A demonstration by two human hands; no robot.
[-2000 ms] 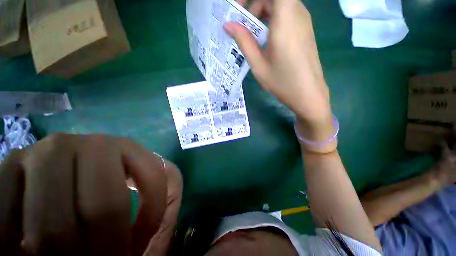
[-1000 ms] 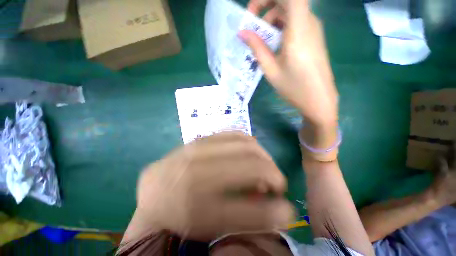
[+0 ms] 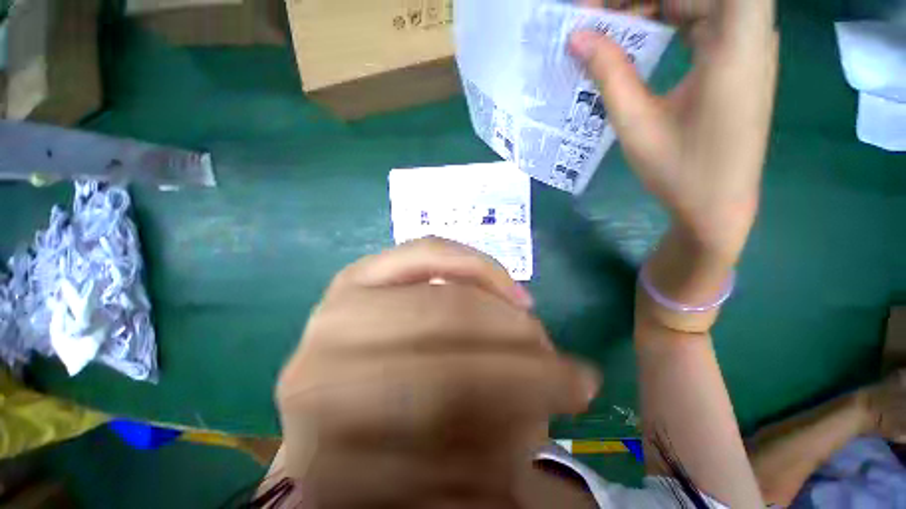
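Note:
My right hand (image 3: 695,149), with a pale bracelet at the wrist, holds a folded white label sheet (image 3: 541,99) with dark printed blocks, pinched under the thumb at the upper centre. Another label sheet (image 3: 472,199) lies flat on the green bench, just below the held one. My left hand (image 3: 437,368) is large, blurred and close to the camera, its back towards me. It covers the lower part of the flat sheet in the view. Its fingertips are hidden, so I cannot tell whether it holds anything.
Brown cartons (image 3: 368,45) stand along the far side. A bag of white-grey cords (image 3: 89,288) and a grey strip (image 3: 109,159) are at left. White paper (image 3: 879,114) lies far right. Another person's arm (image 3: 825,437) is at lower right, yellow cloth at lower left.
My left hand has moved from the lower left to the lower centre, in front of the flat sheet. My right hand still holds its sheet. The whole scene has shifted right in the view.

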